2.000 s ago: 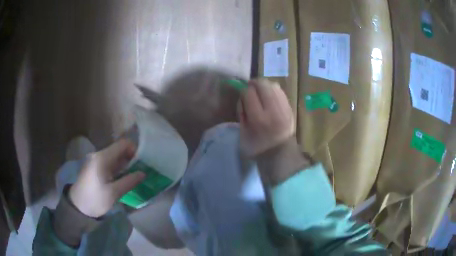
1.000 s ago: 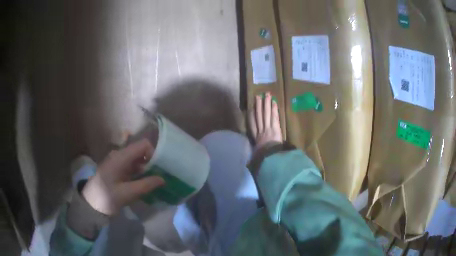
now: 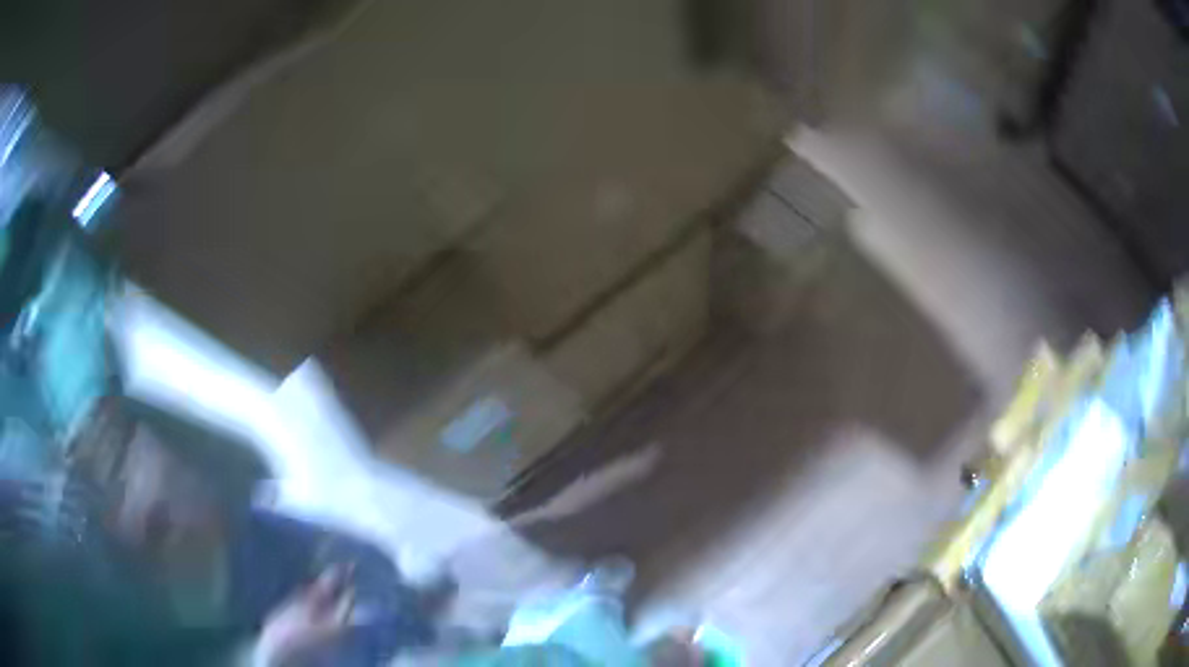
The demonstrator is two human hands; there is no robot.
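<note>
The view is strongly blurred. A teal sleeve and a small bit of a hand, apparently my left hand (image 3: 674, 648), show at the bottom edge, mostly cut off. A bright green patch (image 3: 717, 644) lies against it; whether it is the sticker sheet or held cannot be told. My right hand cannot be made out. A brown carton (image 3: 541, 397) with a pale label (image 3: 477, 424) stands near the middle.
A person in teal and dark clothing (image 3: 170, 560) is at the left, with a blurred hand (image 3: 307, 623) low down. A white surface (image 3: 339, 456) runs beside them. Yellow-brown wrapped parcels (image 3: 1043, 508) with shiny pale patches are at the lower right. More brown cartons fill the top.
The camera has swung away from the row of labelled parcels to a wider room view. My right hand has left the parcel face and is no longer visible. The sticker sheet is no longer clearly seen.
</note>
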